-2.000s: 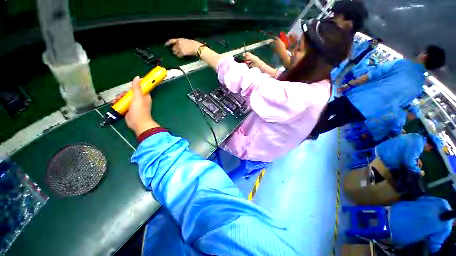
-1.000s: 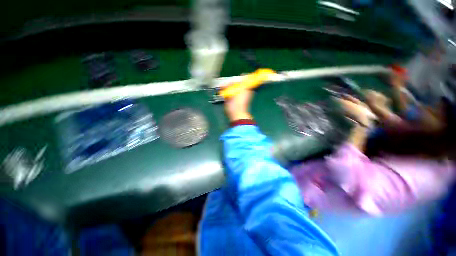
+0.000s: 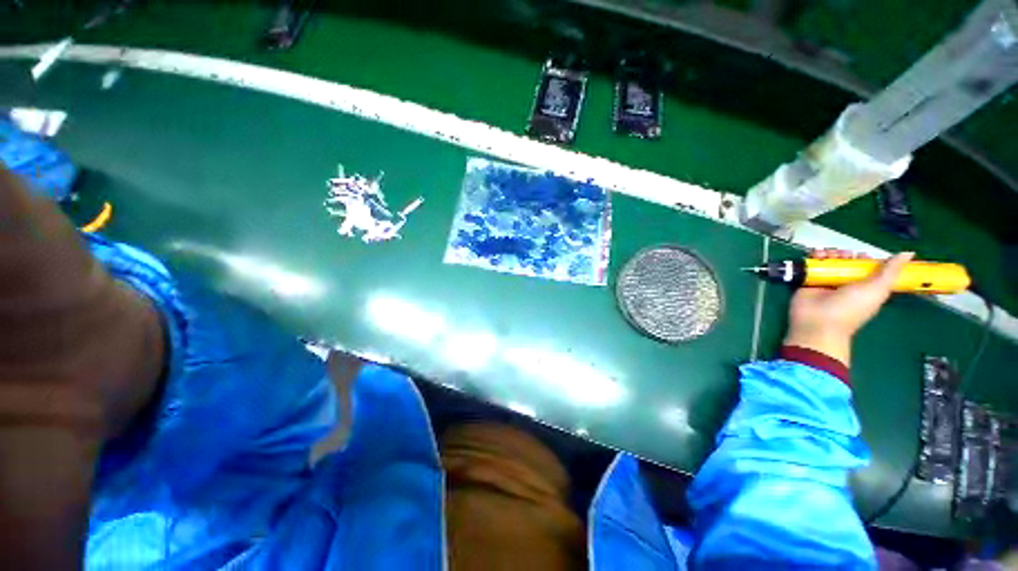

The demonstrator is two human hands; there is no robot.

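Note:
My right hand (image 3: 837, 316) grips a yellow-orange electric screwdriver (image 3: 882, 274) near the bench's right part. Its dark bit end points left, above the bench and to the right of a round, grey perforated screw tray (image 3: 670, 293). A flat, clear zip bag filled with small blue parts (image 3: 529, 220) lies left of the tray. A loose pile of thin white slivers (image 3: 368, 209) lies farther left. I cannot make out my left hand in this view.
A white rail (image 3: 447, 136) divides the bench (image 3: 268, 245) from the green belt, where dark phone units (image 3: 557, 103) lie. A pale post (image 3: 882, 145) stands on the rail. More units (image 3: 940, 418) lie at right beside the black cord. A person in blue (image 3: 212, 424) is at left.
The view has swung left, bringing the bag and white pile into clear view and moving the pink-sleeved neighbour mostly out. My right hand still holds the screwdriver, now lying nearly level.

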